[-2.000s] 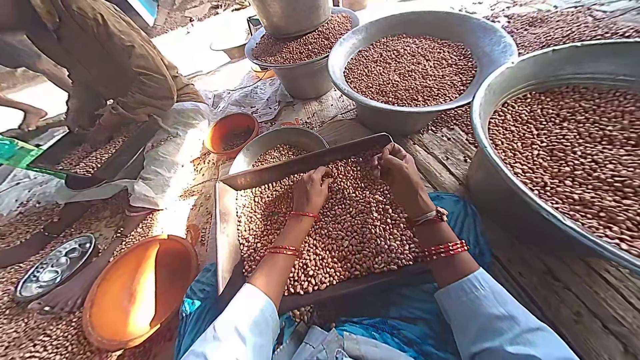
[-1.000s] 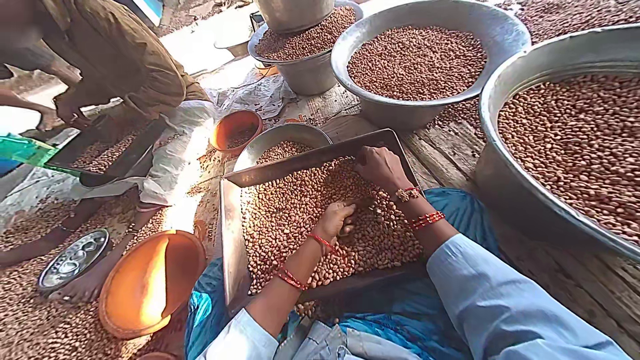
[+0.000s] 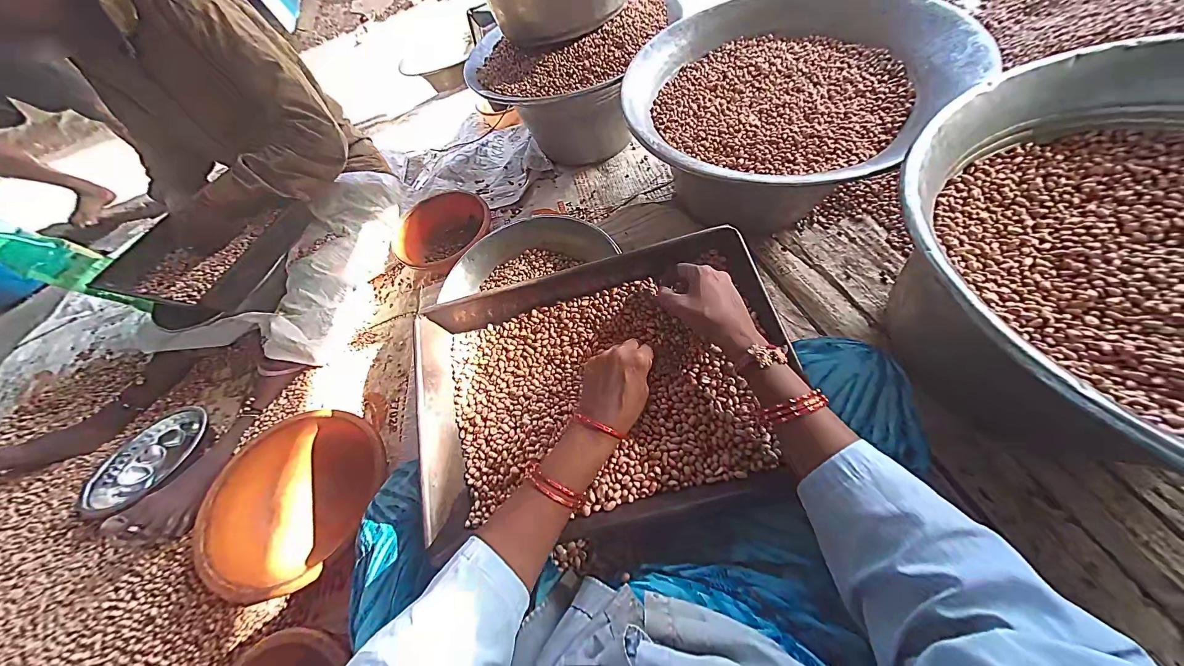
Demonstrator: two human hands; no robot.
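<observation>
A rectangular metal tray (image 3: pixel 435 407) lies across my lap, filled with reddish-brown nuts or beans (image 3: pixel 527 388). My left hand (image 3: pixel 617 379) is curled over the middle of the heap, its fingers bent inward; whether anything is inside them is hidden. Near the far right corner of the tray, my right hand (image 3: pixel 708 305) touches or hovers just over the heap with bent fingers, and its fingertips are partly hidden. The two hands are apart. Just beyond the tray's far edge sits a round metal basin (image 3: pixel 578 239) holding more of the same.
Large metal basins of nuts or beans stand at the right (image 3: pixel 980 342), far right (image 3: pixel 740 190) and far centre (image 3: pixel 573 120). Orange bowls (image 3: pixel 347 462) and a steel plate (image 3: pixel 190 430) lie left. Another person (image 3: pixel 231 111) sits at the upper left beside a dark tray (image 3: pixel 250 287).
My right hand has shifted toward the tray's far right corner since a second ago. My left hand has moved up the heap, and its fingers are now more curled.
</observation>
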